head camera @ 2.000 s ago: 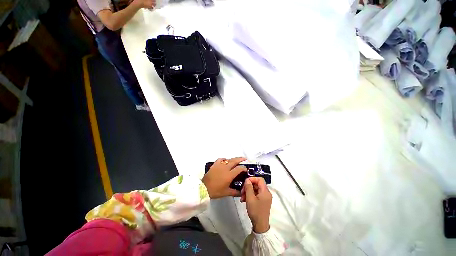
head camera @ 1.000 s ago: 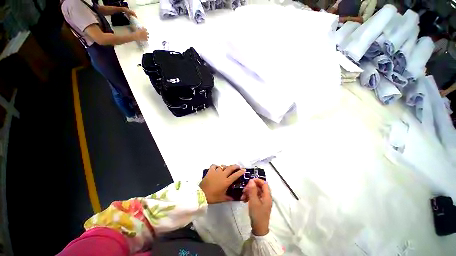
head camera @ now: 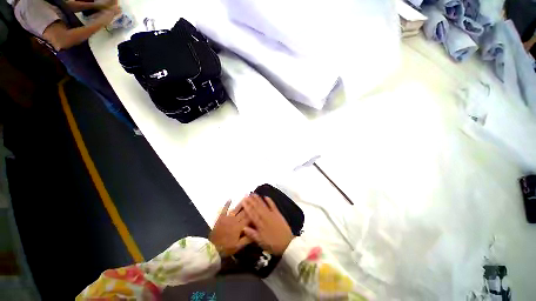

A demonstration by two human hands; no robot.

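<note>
A small black bag (head camera: 291, 210) lies on the white table at the lower middle, its upper and right parts showing past my hands. A small whitish mark or metal glint shows at its lower end. My left hand (head camera: 230, 229) lies on the bag's left part, thumb raised apart. My right hand (head camera: 269, 226) lies flat over the bag's middle, fingers spread and fingertips close to my left hand. Neither hand visibly grips it. The bag's surface under the hands is hidden.
Stacked black bags (head camera: 176, 73) are at the table's left edge. A thin dark rod (head camera: 333, 183) lies right of the bag. White sheeting (head camera: 305, 82) and paper rolls (head camera: 461, 44) lie further off. Another black bag (head camera: 529, 197) is far right. A person (head camera: 53, 29) stands upper left.
The bag has turned from its narrow side, with metal hardware showing, to a broader black face. My right hand has gone from pinching at the hardware to lying flat. The view has shifted.
</note>
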